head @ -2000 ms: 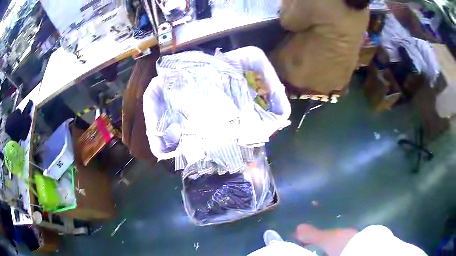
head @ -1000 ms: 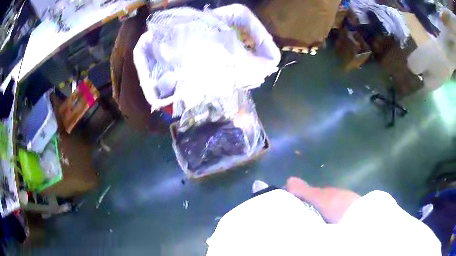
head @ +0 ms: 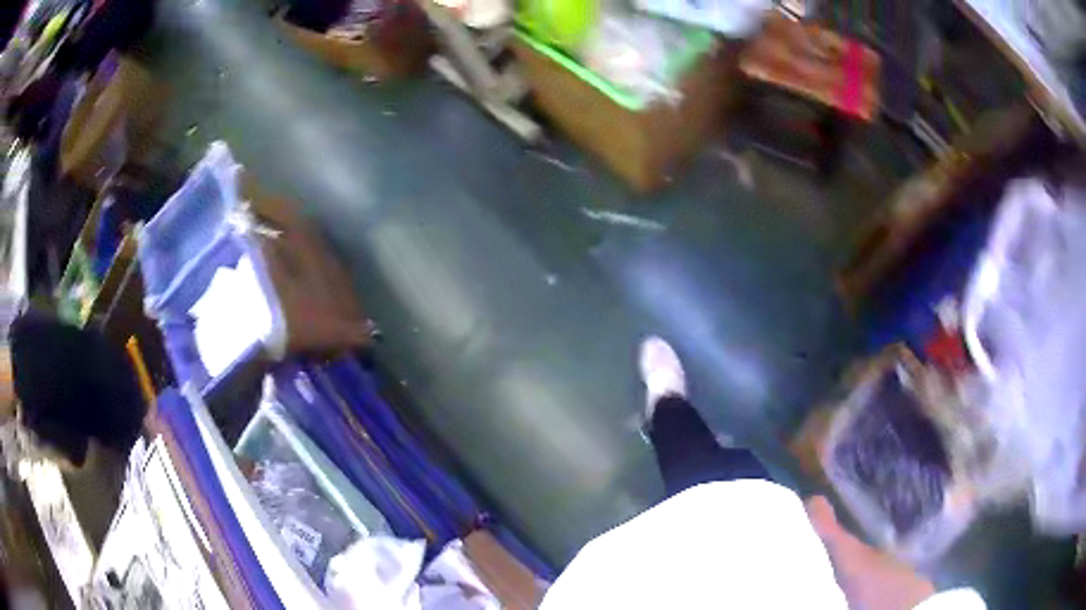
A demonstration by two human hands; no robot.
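What looks like my right hand and forearm [head: 863, 558] shows blurred at the lower right, beside my white clothing; its fingers cannot be made out. My left hand is out of the picture. The carton [head: 891, 459] with a clear liner and dark purple goods stands on the floor just beyond the right hand; whether they touch I cannot tell. The white-lined heaped basket [head: 1036, 346] is at the right edge, blurred and cut off. My shoe [head: 661, 369] and dark trouser leg show on the green floor.
An open pale blue crate [head: 226, 316] with a white sheet stands at left. Navy packed bundles [head: 375, 447] and a pale green bin [head: 298, 495] lie at lower left. A green-rimmed carton [head: 631, 119] and an orange-brown box [head: 810, 66] are at the top.
The view has turned left and down. The carton and heaped basket have shifted from the centre to the right. The blue crate and navy bundles have come into view.
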